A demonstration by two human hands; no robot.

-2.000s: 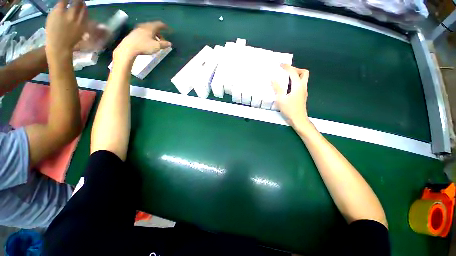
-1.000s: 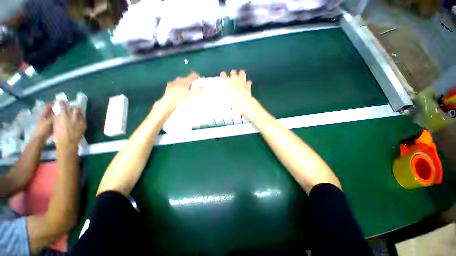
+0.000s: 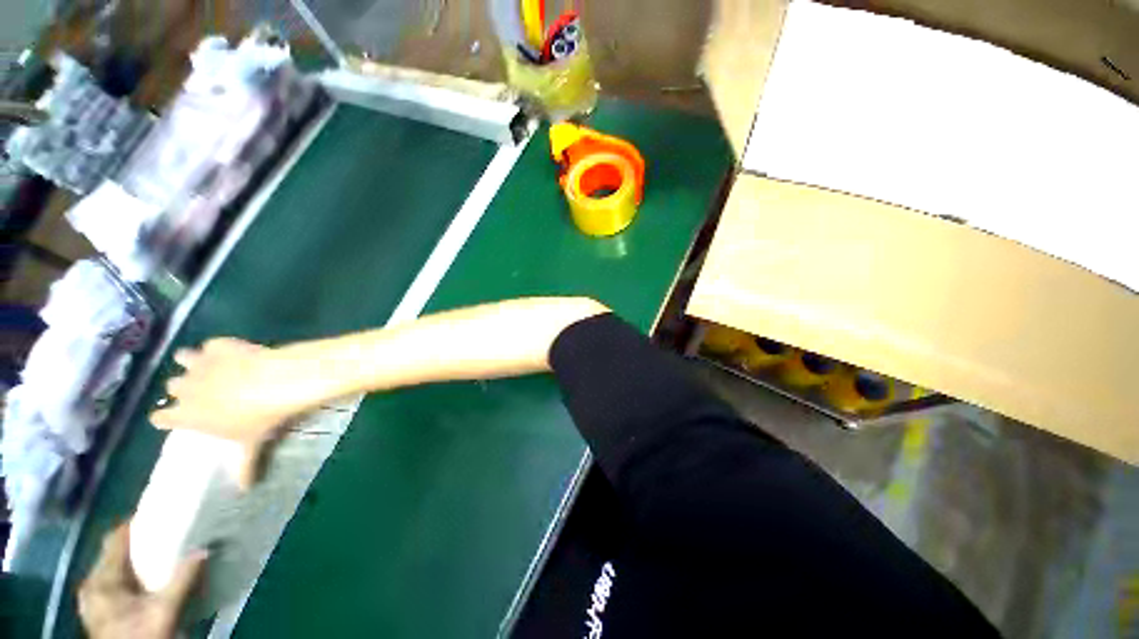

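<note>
A block of small white boxes (image 3: pixel 187 499) lies between my two hands at the lower left, over the green conveyor belt (image 3: pixel 362 187) beside the pale guide rail (image 3: pixel 456 243). The boxes are blurred, so single ones cannot be told apart. My right hand (image 3: pixel 225 390) grips the upper end of the block, its thumb on the near side. My left hand (image 3: pixel 138 593) grips the lower end and is partly cut off by the bottom edge. Whether the block is lifted off the belt cannot be told.
An open brown carton (image 3: pixel 912 281) with a white inside or contents stands at the right. A tape dispenser (image 3: pixel 602 187) sits on the worktable (image 3: pixel 425 512). A holder with scissors (image 3: pixel 550 63) is beyond it. Tape rolls (image 3: pixel 812 365) lie under the carton. Bagged parts (image 3: pixel 206 150) are heaped beyond the belt.
The view has swung right, bringing the carton into sight; the neighbouring worker is out of view. My hands have gone from pressing around the box row to its two ends.
</note>
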